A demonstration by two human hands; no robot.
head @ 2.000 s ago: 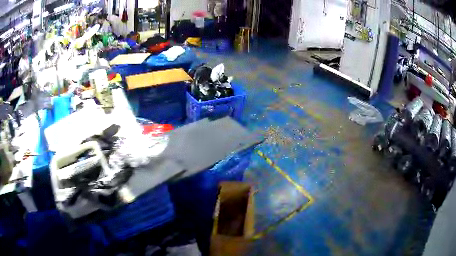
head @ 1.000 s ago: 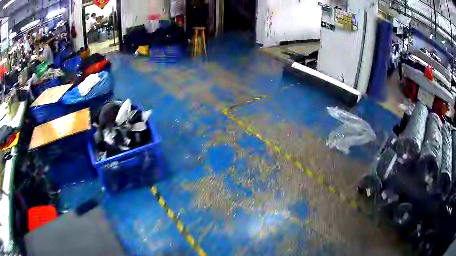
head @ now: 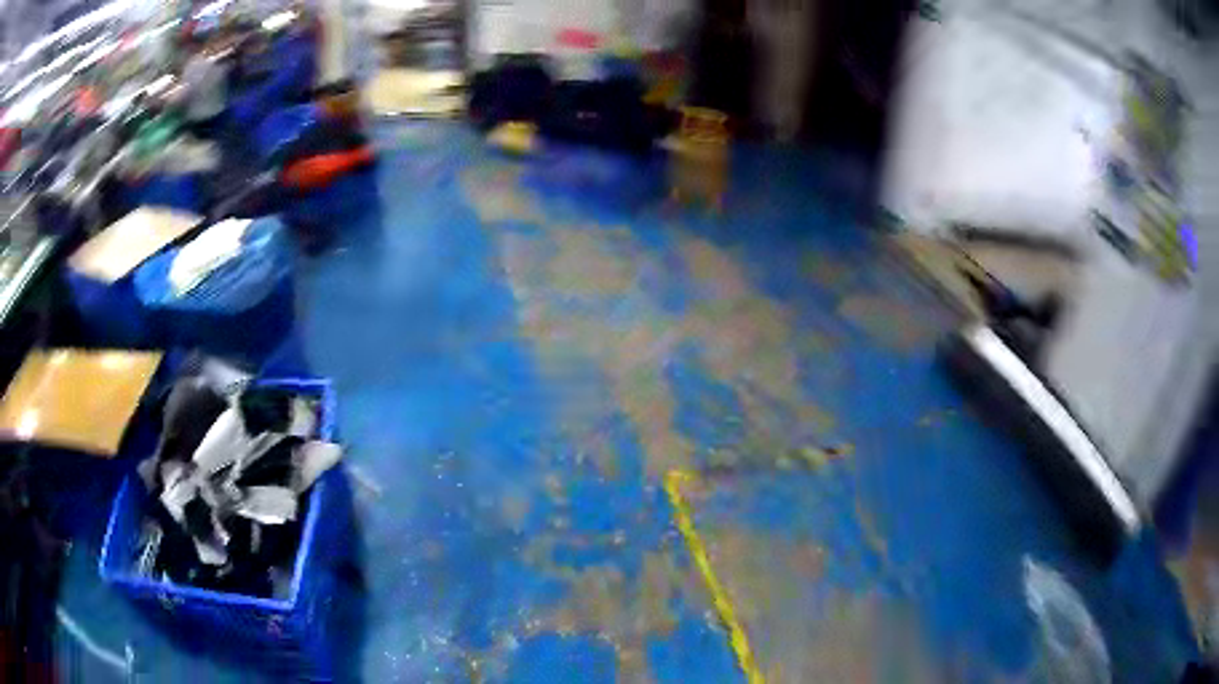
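Note:
Neither of my hands is in the picture. The thing nearest in front of me is a blue plastic crate [head: 288,604] at the lower left, standing on the worn blue floor. It holds a heap of black and grey-white pieces [head: 230,461], which rise above its rim. The view is blurred, so what the pieces are cannot be told.
Board-topped blue containers [head: 83,397] and a blue bundle with white cloth [head: 214,267] line the left. A long dark roll with a white edge [head: 1049,428] lies at right. Clear plastic [head: 1065,617] lies lower right. A wooden stool [head: 699,163] stands at the back.
The view has moved forward along the floor. The blue crate is now nearer at lower left. The grey board, the carton and the wrapped rolls at right have left the picture.

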